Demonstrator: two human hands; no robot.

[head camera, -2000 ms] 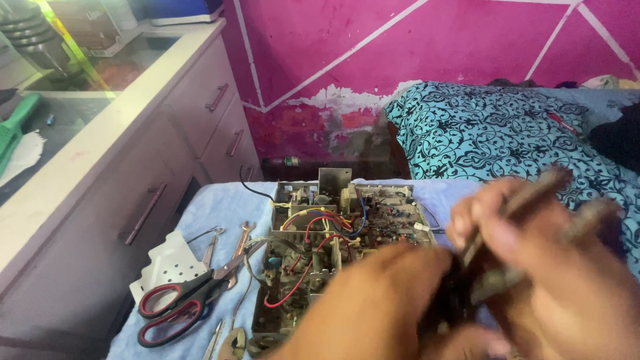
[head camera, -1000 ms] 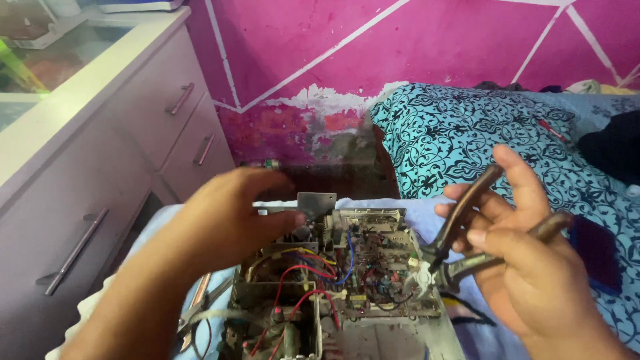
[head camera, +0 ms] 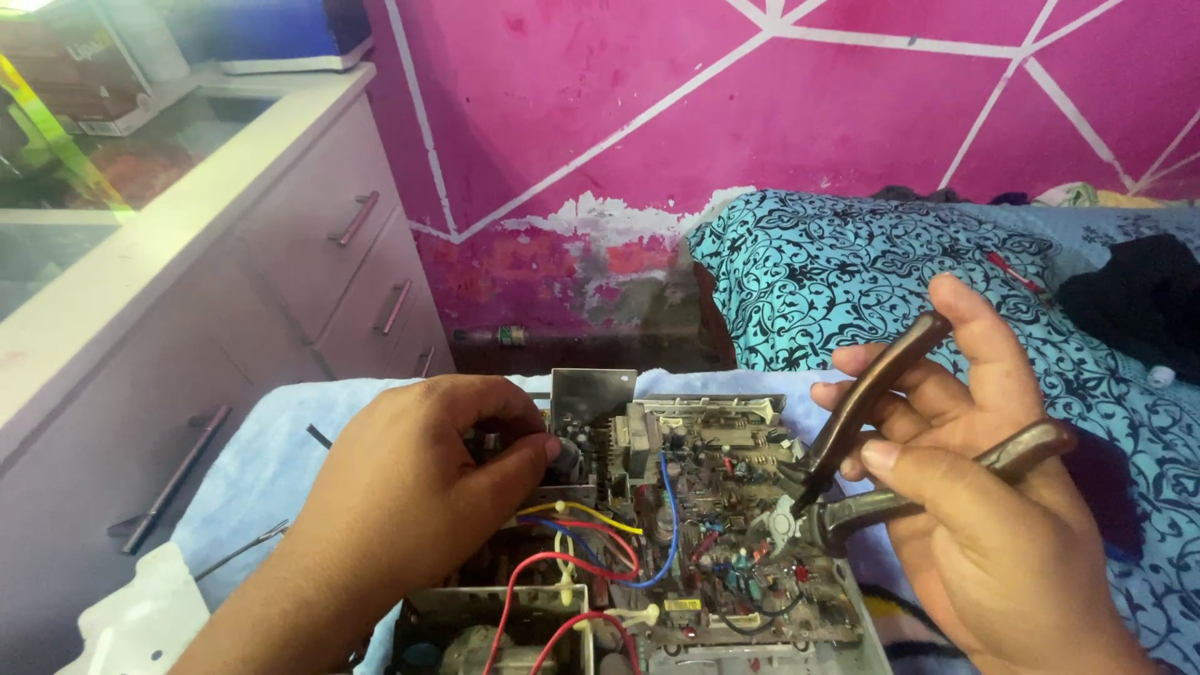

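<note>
My left hand (head camera: 422,478) rests on the upper left part of an open electronic chassis, its fingertips at a round component (head camera: 565,459); whether it grips that part I cannot tell. In my right hand (head camera: 975,487) are metal pliers (head camera: 867,403) with their handles spread, their jaws over the right side of the circuit board (head camera: 741,487). A whitish round piece (head camera: 781,525) lies at the jaws; I cannot tell whether they grip it. Red wires (head camera: 562,553), a blue wire (head camera: 671,525) and a yellow wire (head camera: 600,514) loop across the chassis.
The chassis sits on a light blue cloth (head camera: 244,469). A perforated white plate (head camera: 141,619) and a thin metal tool (head camera: 244,548) lie at the left. White drawers (head camera: 309,253) stand left, a patterned teal pillow (head camera: 844,272) at the right, and a pink wall (head camera: 562,94) behind.
Two seconds ago both hands were close together over the chassis's right side. My left hand has since moved to its upper left. The pliers remain in my right hand, now with handles spread.
</note>
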